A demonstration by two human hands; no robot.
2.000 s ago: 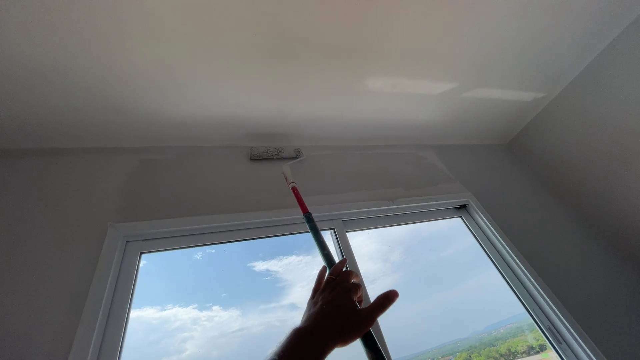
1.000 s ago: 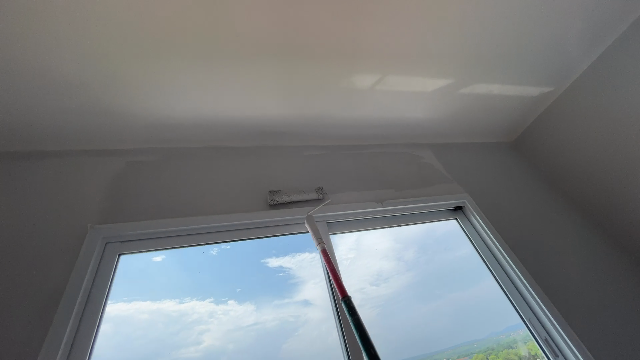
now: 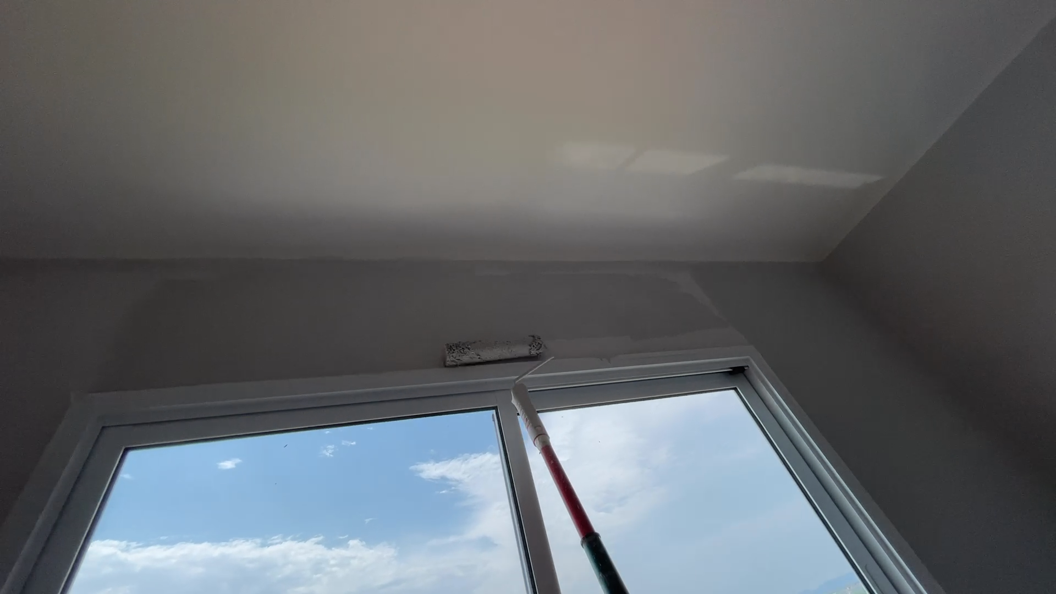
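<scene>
A paint roller (image 3: 493,351) with a speckled, paint-coated cover lies against the wall strip (image 3: 371,322) just above the window frame. Its thin wire arm runs to a whitish handle, joined to a red and green extension pole (image 3: 569,495) that slants down past the window's middle upright and out at the bottom edge. Darker, wet-looking patches show on the wall around the roller. Neither of my hands is in view, so what holds the pole is hidden below the picture.
A white-framed sliding window (image 3: 313,396) fills the lower part, with sky behind the glass. The pale ceiling (image 3: 412,148) slopes overhead and carries patches of reflected light. At the right, a side wall (image 3: 949,289) meets it in a corner.
From near the ceiling line two seconds ago, the roller has come down to just above the window frame. The hand seen at the pole then has left the view.
</scene>
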